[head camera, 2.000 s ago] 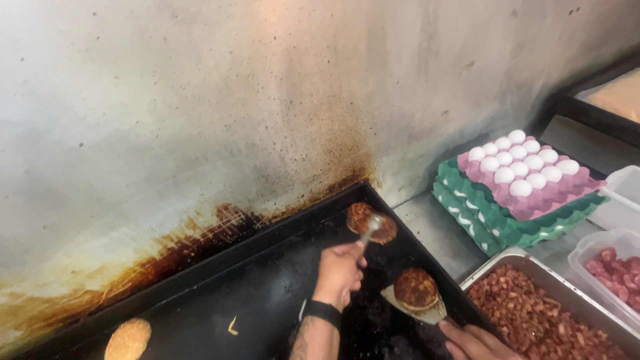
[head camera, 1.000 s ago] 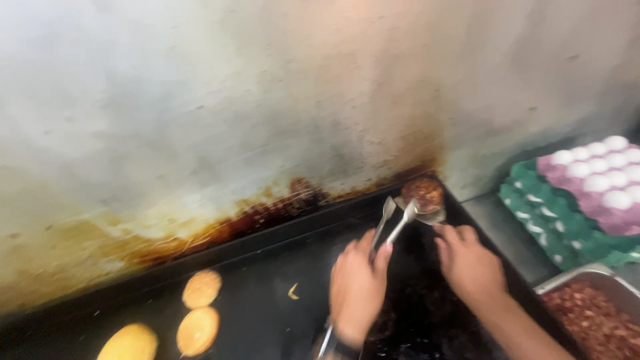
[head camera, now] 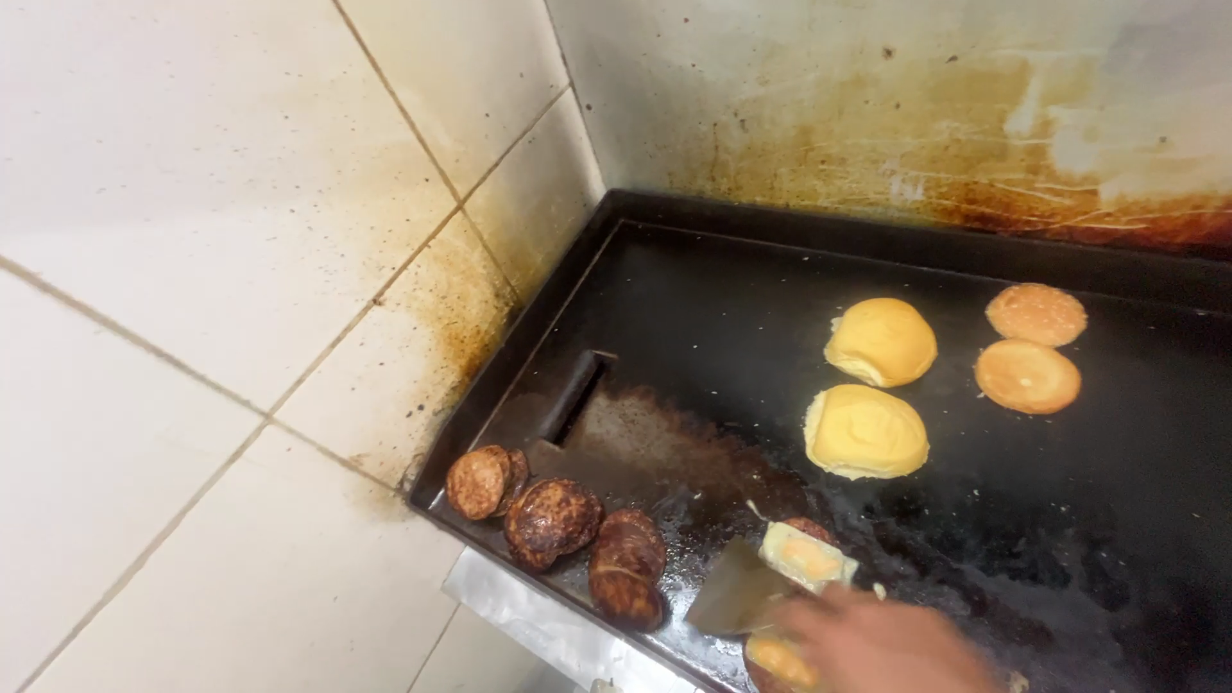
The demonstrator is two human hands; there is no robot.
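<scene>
My blurred right hand is at the lower edge of the head view, closed on a metal spatula. The blade lies beside a patty topped with melted cheese. Another cheese-topped patty is partly hidden by the hand. Browned patties line the griddle's near left side: a small overlapping pair, a dark one and an overlapping group. Two yellow bun tops and two toasted bun halves rest farther back. My left hand is out of view.
The black griddle has a raised rim and a slot near its left end. A tiled wall borders it on the left, and a stained metal wall stands behind. A metal ledge runs along the near edge.
The view has swung far left along the griddle. My left hand and the tongs, seen a second ago, have left the view. My right hand and spatula are now beside the cheese-topped patties.
</scene>
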